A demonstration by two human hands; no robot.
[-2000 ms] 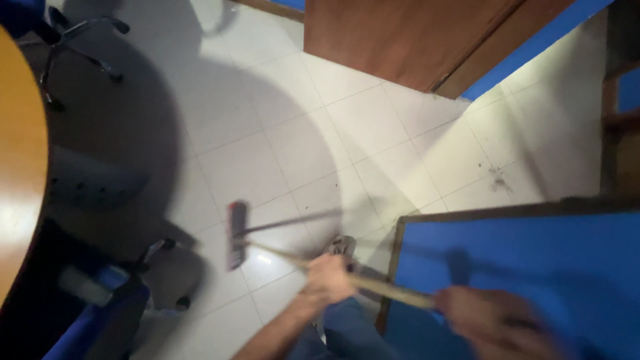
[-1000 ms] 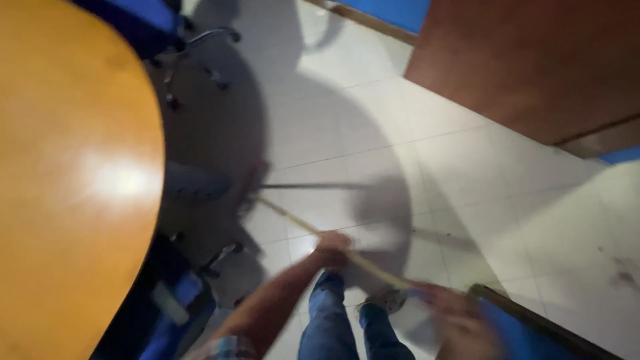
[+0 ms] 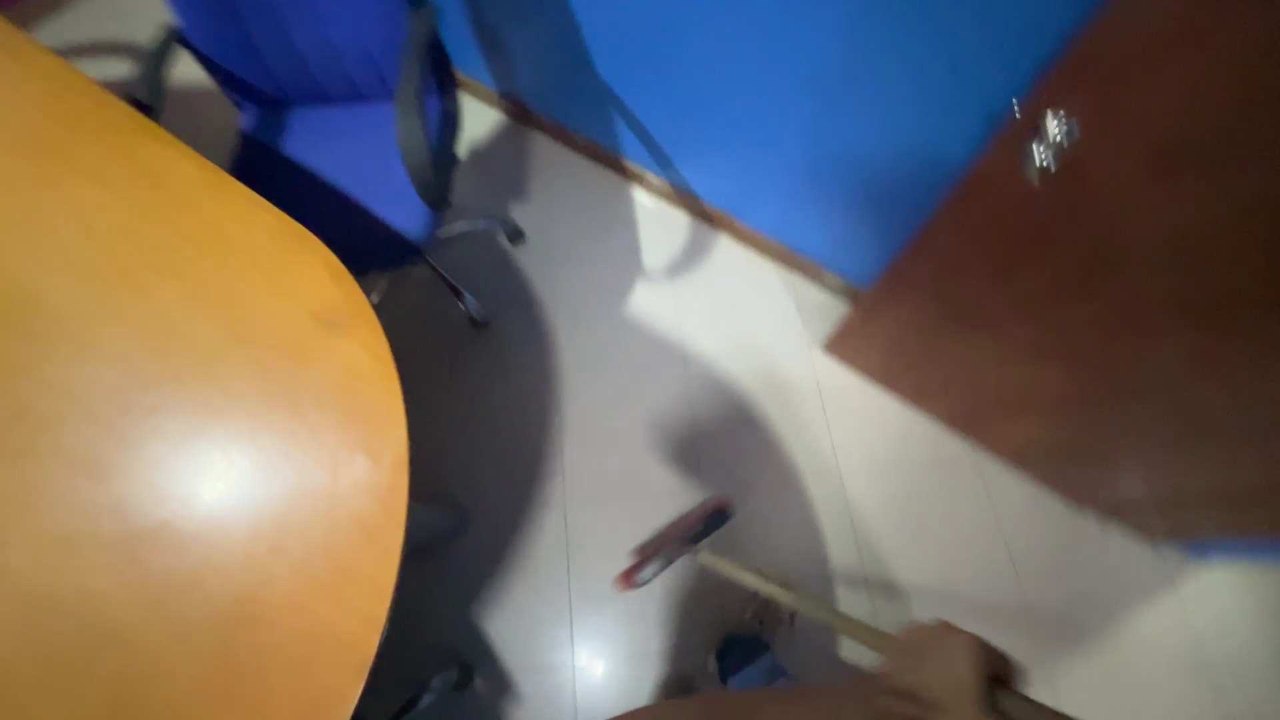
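A push broom's head, reddish and dark with some blur, is on the tiled floor at the lower middle. Its pale stick slants down to the right. My left hand is closed around the stick near the bottom edge, its forearm coming in low from the left. Beyond the hand, the stick runs out of view at the bottom. My right hand is out of view. Part of a blue-clad leg shows below the broom head.
A round-edged yellow-orange table fills the left side. Behind it stands a blue office chair with armrests and a metal wheeled base. A blue wall with brown edging and a brown wooden door or panel with metal hardware lie at the upper right.
The view has swung strongly toward the table and blue wall. The broom head, near the table's shadowed side a second ago, is now farther from the table. My right hand has left the view.
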